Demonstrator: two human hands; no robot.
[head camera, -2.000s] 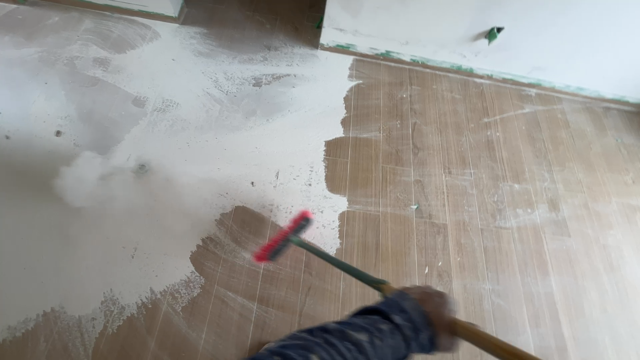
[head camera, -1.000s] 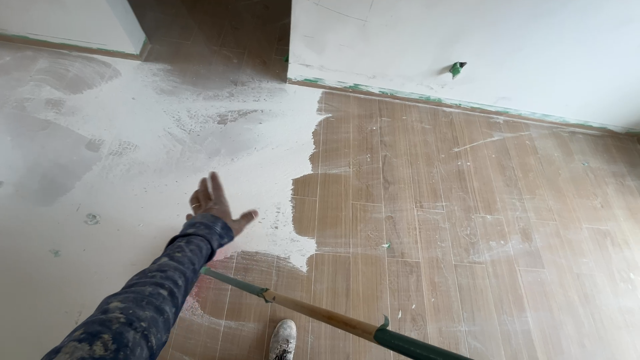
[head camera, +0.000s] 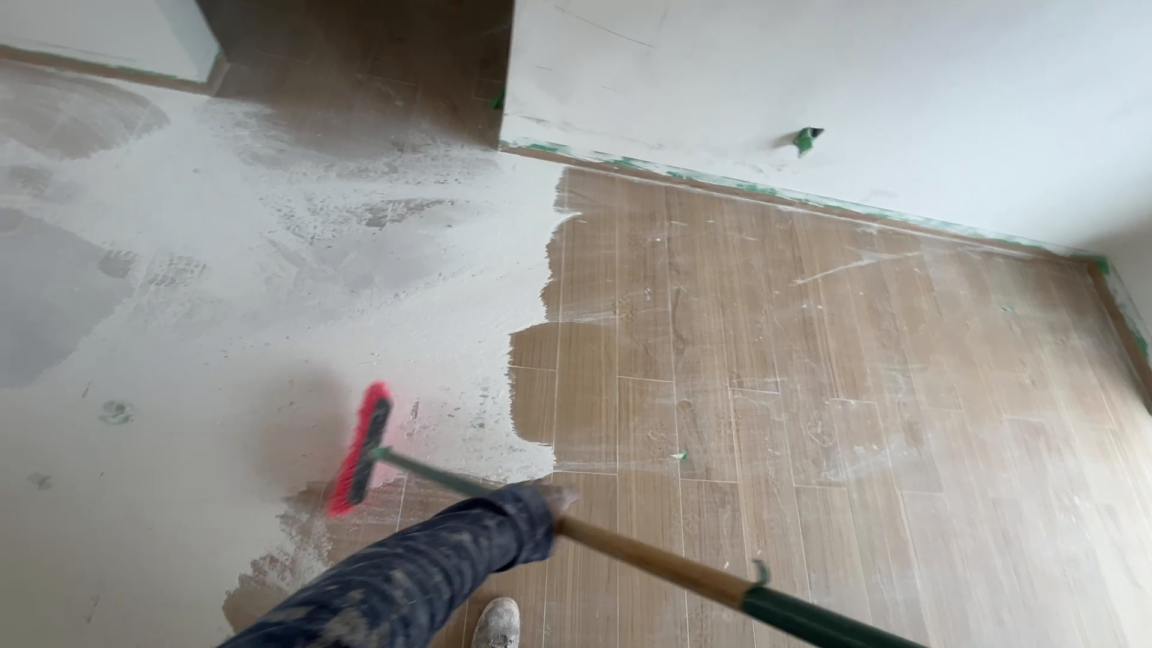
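Observation:
My left hand (head camera: 560, 499), in a dusty dark blue sleeve, is closed around the wooden handle of a push broom (head camera: 648, 551). The broom's head (head camera: 364, 450) has red bristles and a dark block, and sits at the edge of the white dust (head camera: 450, 378) on the wood-look plank floor (head camera: 720, 378). The handle runs down to the lower right, where its end is wrapped in green. My right hand is out of view.
A white wall (head camera: 765, 90) with a green-edged baseboard (head camera: 720, 184) crosses the upper right; a green and black piece (head camera: 806, 139) sticks out of it. Another wall section (head camera: 108, 36) stands upper left, beside a dark passage (head camera: 360, 63). My dusty shoe (head camera: 497, 623) is at the bottom.
One second ago my left hand was off the handle with its fingers spread; now it grips the handle. The broom head, mostly hidden behind the arm then, shows plainly over the dust.

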